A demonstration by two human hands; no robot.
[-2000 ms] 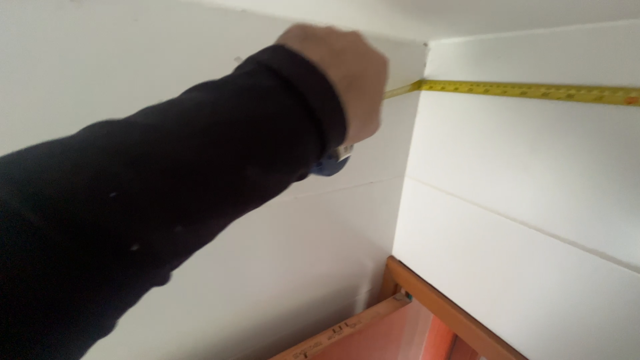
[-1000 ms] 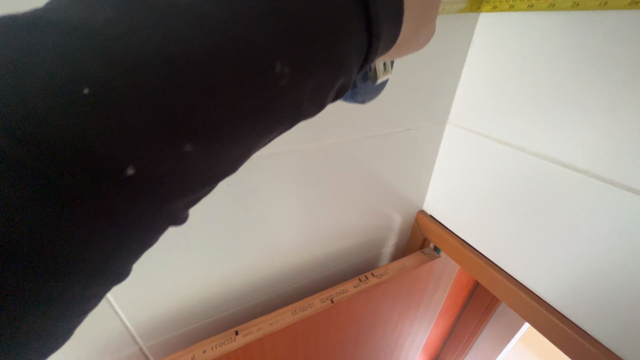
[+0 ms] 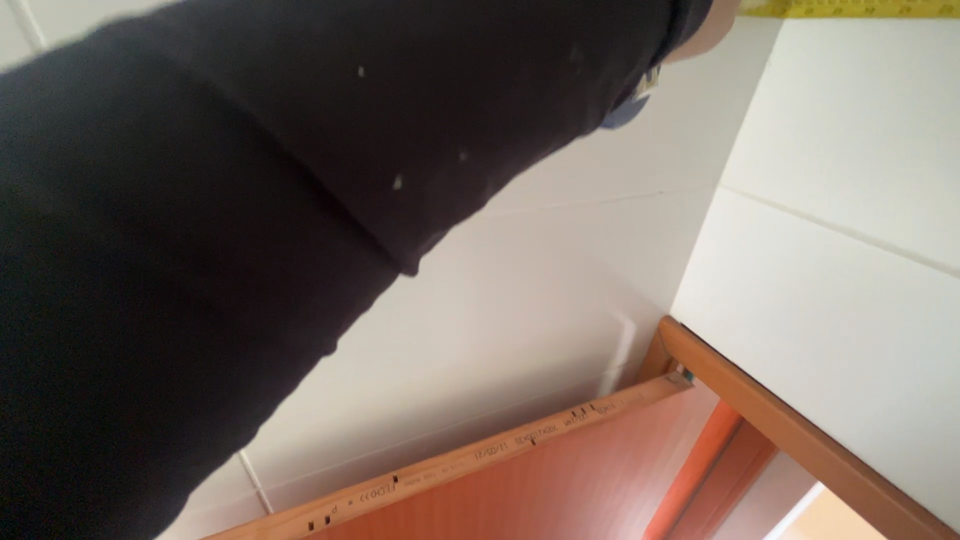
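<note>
A black sleeve with pale specks crosses the head view from the left to the top. Only the wrist edge of my left hand (image 3: pixel 709 34) shows at the top; its fingers are out of frame. Against the sleeve's underside, a rounded blue case with a pale label, apparently the tape measure (image 3: pixel 630 109), sticks out beside the hand. The yellow tape blade (image 3: pixel 870 9) runs along the top right, from near my wrist across the wall corner and over the right wall. My right hand is out of view.
White tiled walls (image 3: pixel 840 142) meet in a corner at the right. Below is an open wooden door (image 3: pixel 517 442) with printed writing on its top edge, beside a brown door frame (image 3: pixel 795 427). A lighter opening shows at the bottom right.
The view has tilted down, so my left hand and the tape blade now sit at the top edge. More of the door and its frame shows. The blade stays extended.
</note>
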